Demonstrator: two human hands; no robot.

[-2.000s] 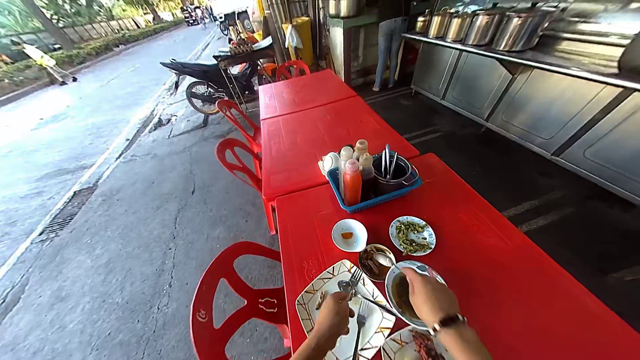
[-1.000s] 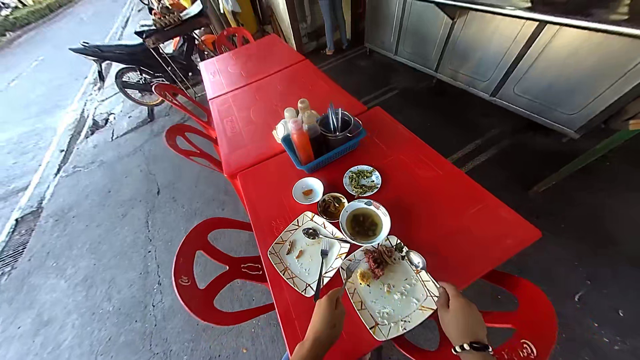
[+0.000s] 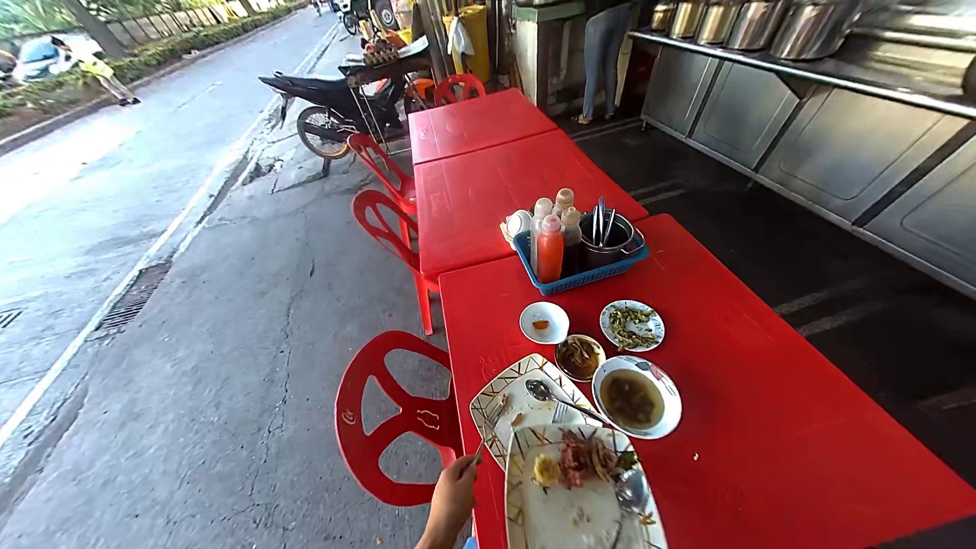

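Observation:
My left hand (image 3: 453, 496) is closed on the handle of a fork (image 3: 492, 419), whose tines lie over the patterned square plate (image 3: 526, 412). A spoon (image 3: 540, 390) rests on that same plate. Nearer to me, a second patterned plate (image 3: 564, 523) overlaps its edge and holds meat scraps (image 3: 578, 460), a yellow piece of food and another spoon (image 3: 631, 490). My right hand is not visible. Beyond the plates stand a bowl of soup (image 3: 631, 399), a small dish of brown sauce (image 3: 579, 357), a white saucer (image 3: 544, 323) and a plate of green vegetables (image 3: 632, 325).
A blue basket (image 3: 595, 279) holds sauce bottles and a pot of cutlery on the red table (image 3: 770, 412). Red plastic chairs (image 3: 396, 488) line the left side. A motorcycle (image 3: 343, 107) stands beyond. A person in jeans (image 3: 602, 57) stands near the steel counter (image 3: 823, 145).
My left hand has taken hold of the fork, which lay on the square plate. My right hand has gone out of view. The plate with meat scraps now overlaps the square plate. The view has swung.

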